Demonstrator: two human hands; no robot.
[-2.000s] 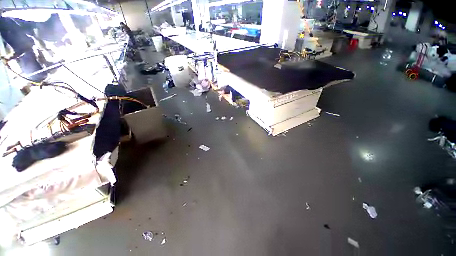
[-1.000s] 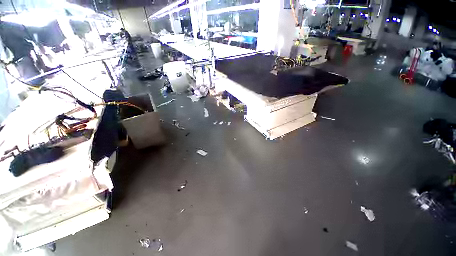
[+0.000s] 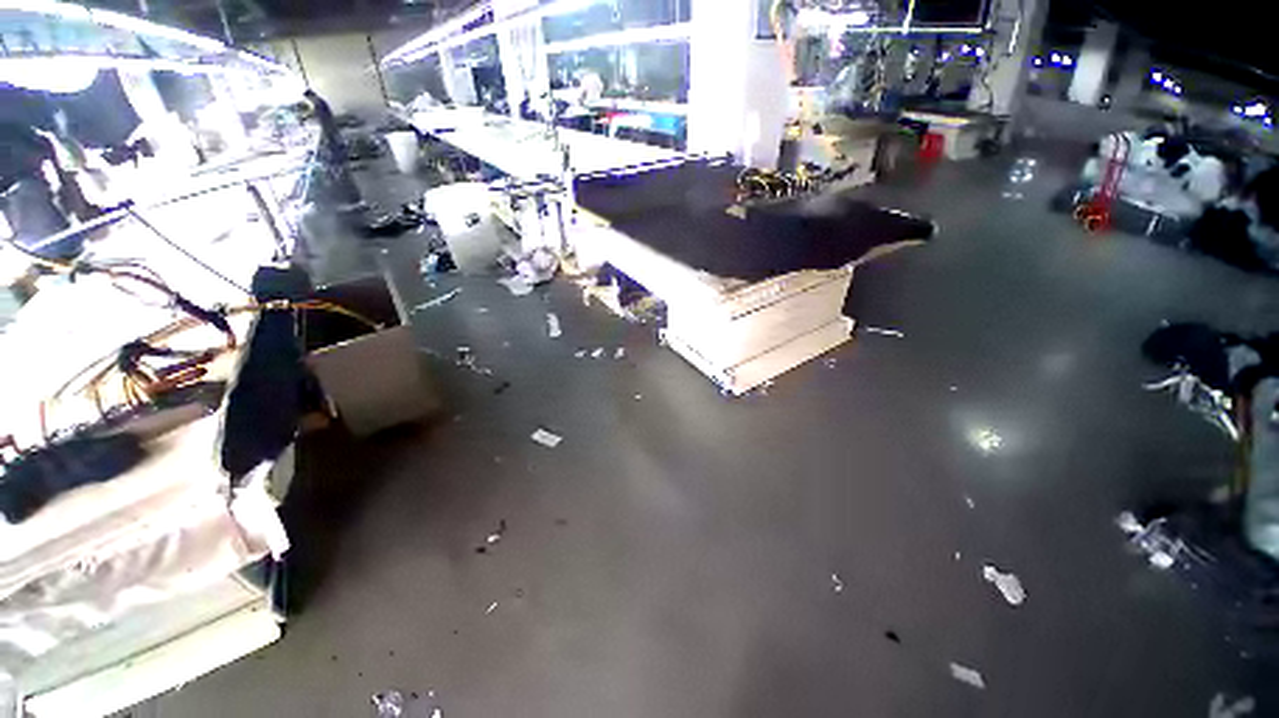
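Observation:
Neither of my hands is in view. The nearest table, at the left, has a wrinkled pale table cover (image 3: 154, 512) hanging over its edge. A dark cloth bundle (image 3: 63, 474) lies on it near the left edge of the picture. Yellow-orange hoses (image 3: 154, 358) loop behind the bundle, and one runs right over the table's side. A dark cloth strip (image 3: 264, 379) hangs along the table's right end. Overexposure hides detail on the tabletop.
A brown box (image 3: 368, 372) stands beyond the pale table. A black-covered table (image 3: 758, 232) with hoses on it stands ahead. A white bin (image 3: 466, 225) is behind. Scraps (image 3: 1004, 584) lie on the grey floor. A red trolley (image 3: 1105, 190) and dark bundles (image 3: 1192, 344) are at the right.
The view has turned slightly right, so both tables have shifted left in the picture. More of the pile at the right edge shows. No object has visibly been moved.

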